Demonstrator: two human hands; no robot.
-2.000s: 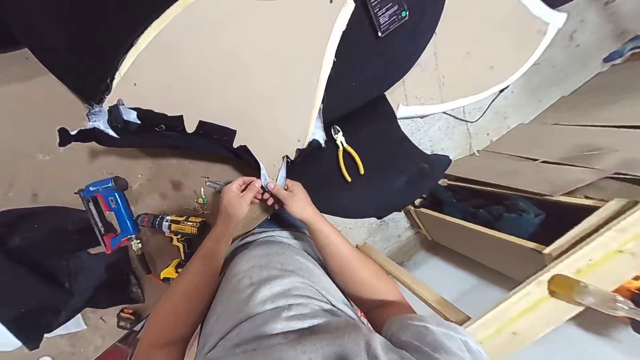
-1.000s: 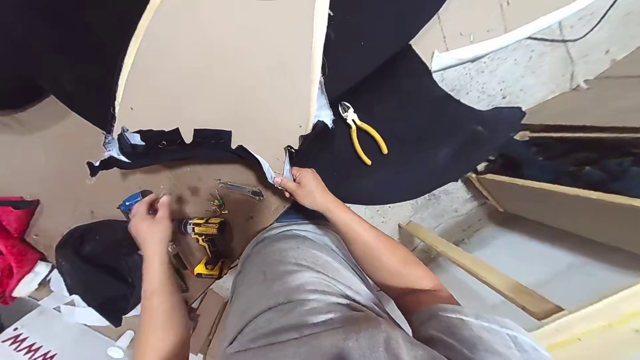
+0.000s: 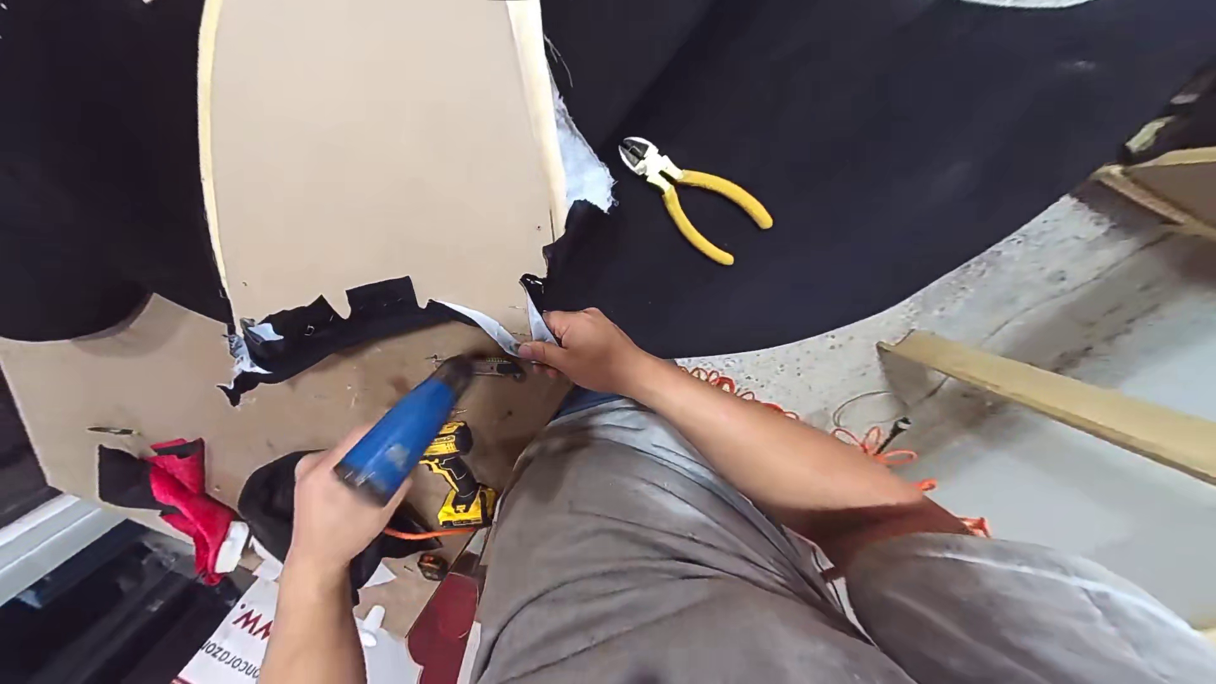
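Note:
My left hand (image 3: 347,503) is closed around a blue pneumatic stapler (image 3: 404,432), held above the brown board, its dark end towards the fabric edge. My right hand (image 3: 594,351) pinches a pale strip of fabric (image 3: 489,328) at the lower corner of a beige panel (image 3: 380,142). Black notched fabric (image 3: 370,328) is folded along the panel's lower edge. Diagonal cutters (image 3: 698,195) with yellow handles lie partly spread on black fabric (image 3: 874,190) to the right. A utility knife (image 3: 499,368) lies just left of my right hand, partly hidden by the stapler.
A yellow and black cordless drill (image 3: 461,475) stands near my left forearm. Red and black cloth (image 3: 185,503) lies at the lower left. A wooden bar (image 3: 1054,399) crosses at the right, and an orange coiled hose (image 3: 874,446) is beside my right forearm.
My left hand has left the fabric, where it was two seconds ago, and now holds the blue stapler near the panel's lower edge. My right hand still pinches the strip. The view has shifted.

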